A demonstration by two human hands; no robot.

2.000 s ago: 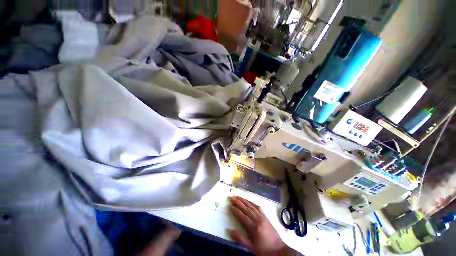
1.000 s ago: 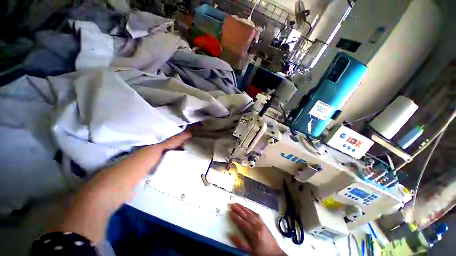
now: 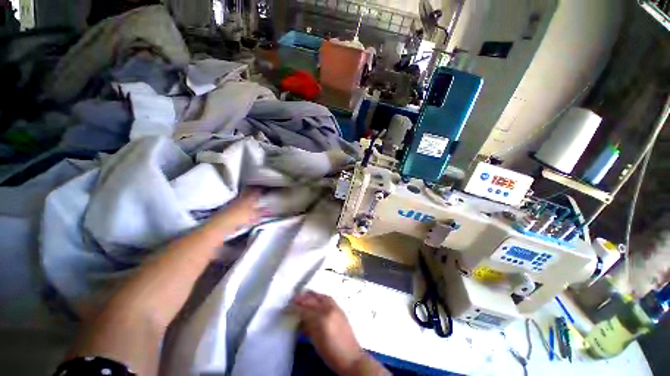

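Light grey cloth lies in big folds on the left, with long flat bands running from the machine down to the front edge. My left hand is blurred and lies on the folds left of the needle area; its fingertips are unclear. My right hand has curled fingers on the right edge of the cloth band, below the needle area. The cream sewing machine has its lamp lit over the dark bed cover. Cloth hides part of the area by the needle.
Black-handled scissors lie right of the bed cover. Thin pens or snips and a yellow-green bottle are at the right. A teal box-like object with a white label, a display box and a white thread cone stand above the machine.
The cloth has come right and forward over the white table beside the needle. My right hand has moved left from the bare table onto the cloth edge. The view has tilted up.
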